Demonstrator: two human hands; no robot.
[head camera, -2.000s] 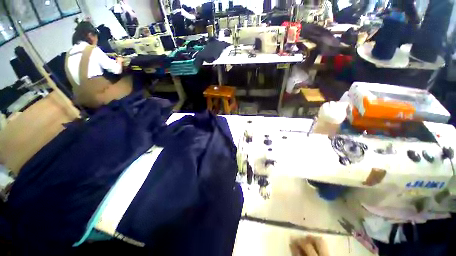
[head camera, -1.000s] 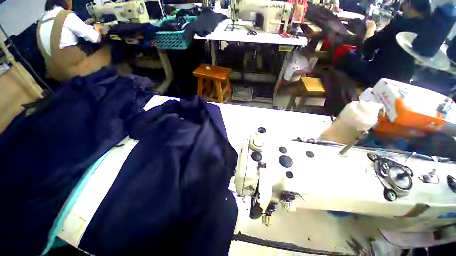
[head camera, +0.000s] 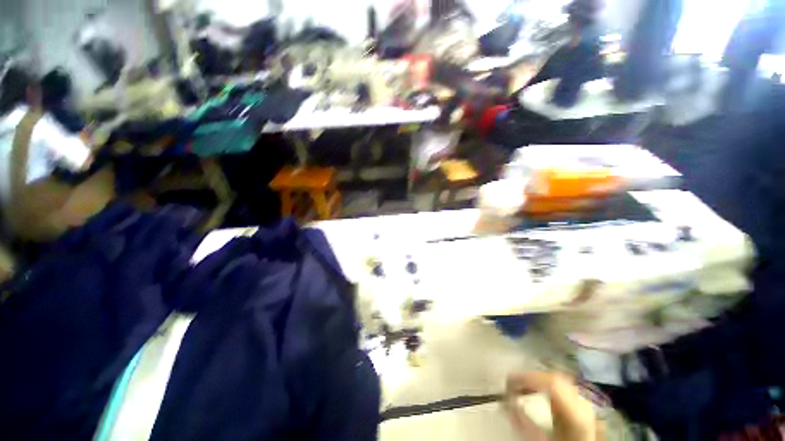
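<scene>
Dark navy garment pieces (head camera: 267, 344) lie in a large heap at the left of the sewing machine. The cream-white sewing machine head (head camera: 482, 276) stretches to the right, blurred, with its needle area at its left end. My right hand (head camera: 555, 405) is at the bottom edge, right of centre, below the machine arm and near the dark strip of the bed. Its fingers are bent and it is cut off by the edge. Blur hides whether it holds anything. My left hand is not in view.
An orange and white box (head camera: 572, 185) and a whitish bottle (head camera: 499, 207) stand behind the head. Beyond are a wooden stool (head camera: 307, 185), a teal basket (head camera: 225, 129) and a seated person (head camera: 52, 164) at the left. Navy cloth hangs at the right.
The view has swung right, so the heap and machine sit further left. My right hand, out of the picture one second ago, shows again at the bottom.
</scene>
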